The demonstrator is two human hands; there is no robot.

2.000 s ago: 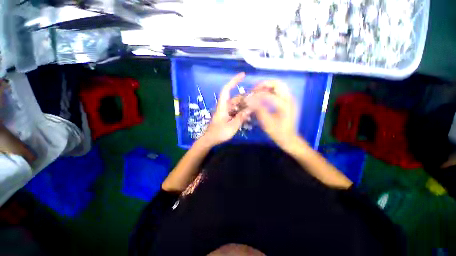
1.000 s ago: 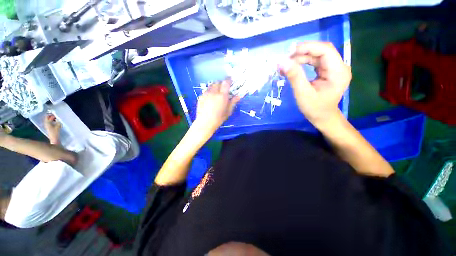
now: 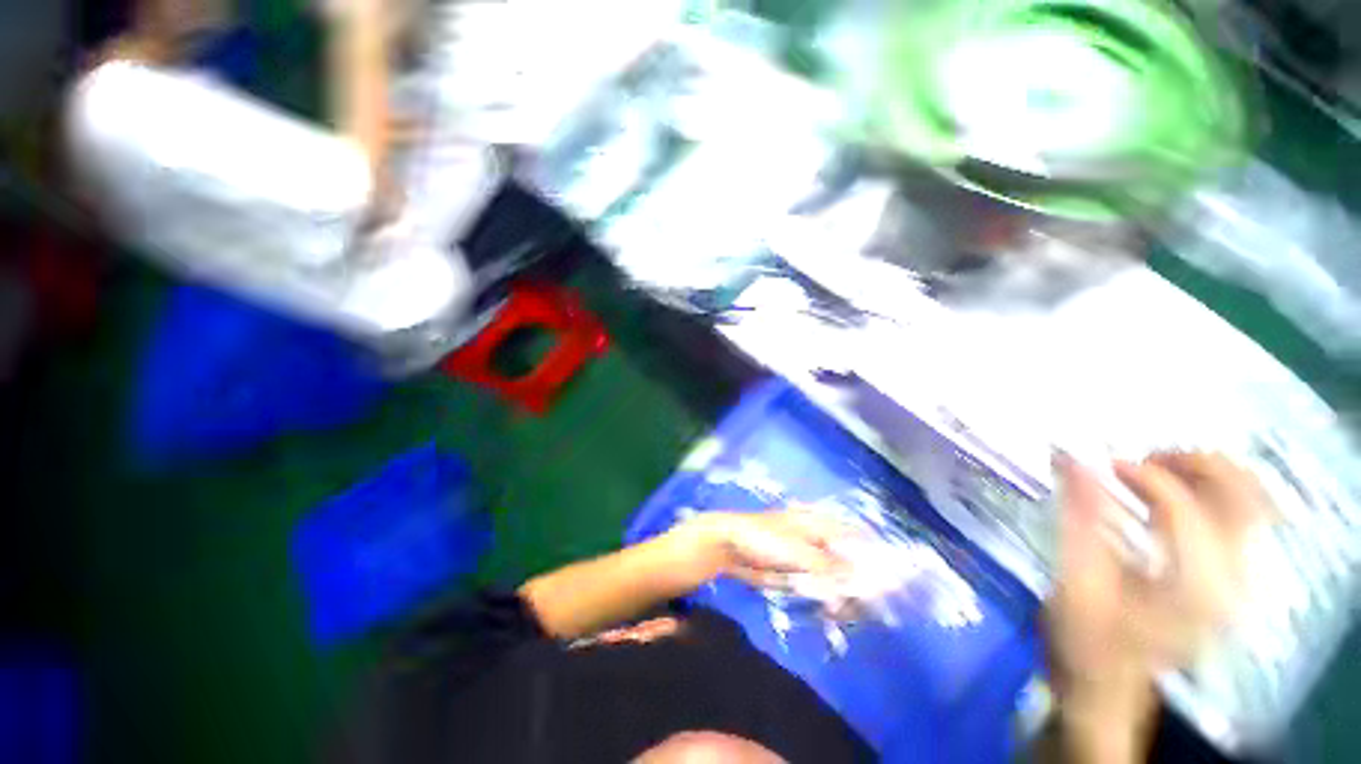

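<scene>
The view is strongly blurred. The blue tray (image 3: 851,690) lies at the lap, tilted in the picture. My left hand (image 3: 784,549) is over the tray, at a bunch of small white parts (image 3: 940,587); blur hides whether its fingers hold them. My right hand (image 3: 1157,560) is raised at the right, over the near edge of the large clear parts bin (image 3: 1313,597), fingers partly spread and smeared by motion. Whether it holds anything cannot be told.
The green-rimmed bowl feeder (image 3: 1075,97) is at the back right. Bright machine parts (image 3: 881,336) run along the bench edge. A red stool (image 3: 533,348) and a blue crate (image 3: 391,537) stand on the floor at left. A person in white (image 3: 224,149) sits upper left.
The view has swung left and rotated, bringing the bowl feeder into sight. My right hand has moved from above the blue tray to the parts bin. My left hand remains over the tray.
</scene>
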